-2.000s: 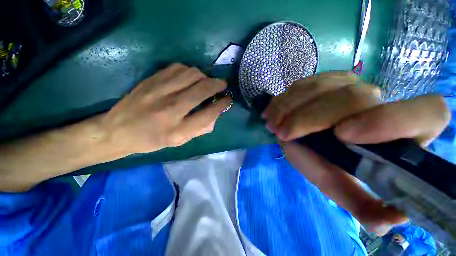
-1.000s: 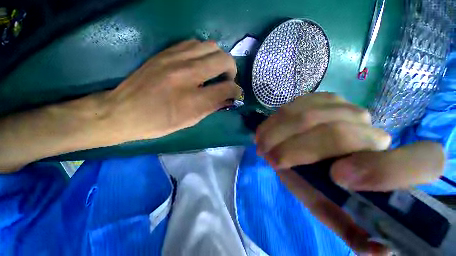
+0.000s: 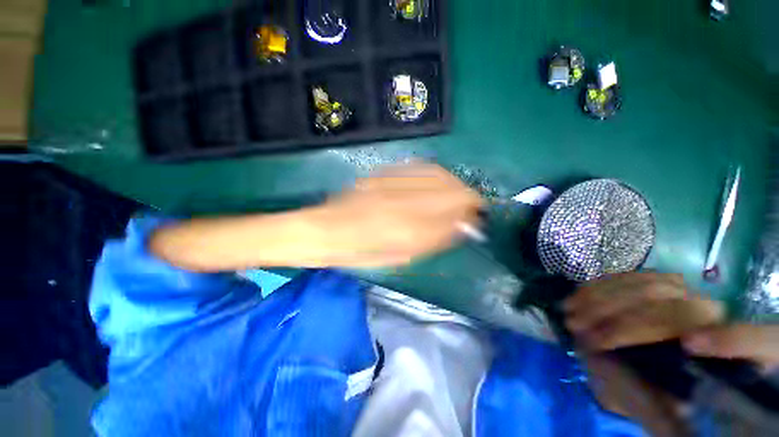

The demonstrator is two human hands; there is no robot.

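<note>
My left hand [image 3: 410, 218] is blurred, palm down over the green bench, with a small pale piece at its fingertips, probably a round electronic module [image 3: 471, 230], mostly hidden. My right hand [image 3: 645, 311] is closed around the black electric screwdriver [image 3: 656, 363]. The tool's dark front end points left, below the screw plate. The round perforated screw plate [image 3: 568, 235] lies flat between and beyond the hands, with a grainy patch of screws [image 3: 623, 224] on its right half. A white tab [image 3: 534, 195] lies at the plate's left edge.
The black compartment tray [image 3: 282, 147] with several modules lies at upper left. Two loose modules [image 3: 564, 68] [image 3: 603, 92] lie beyond the plate. Tweezers [image 3: 724, 218] lie right of the plate. A clear blister tray [image 3: 767, 273] shows at the right edge. A dark shape [image 3: 51, 265] is at far left.
The view has shifted up and left, so the whole black tray and the loose modules now show. My left hand has blurred with motion. My right hand still grips the screwdriver.
</note>
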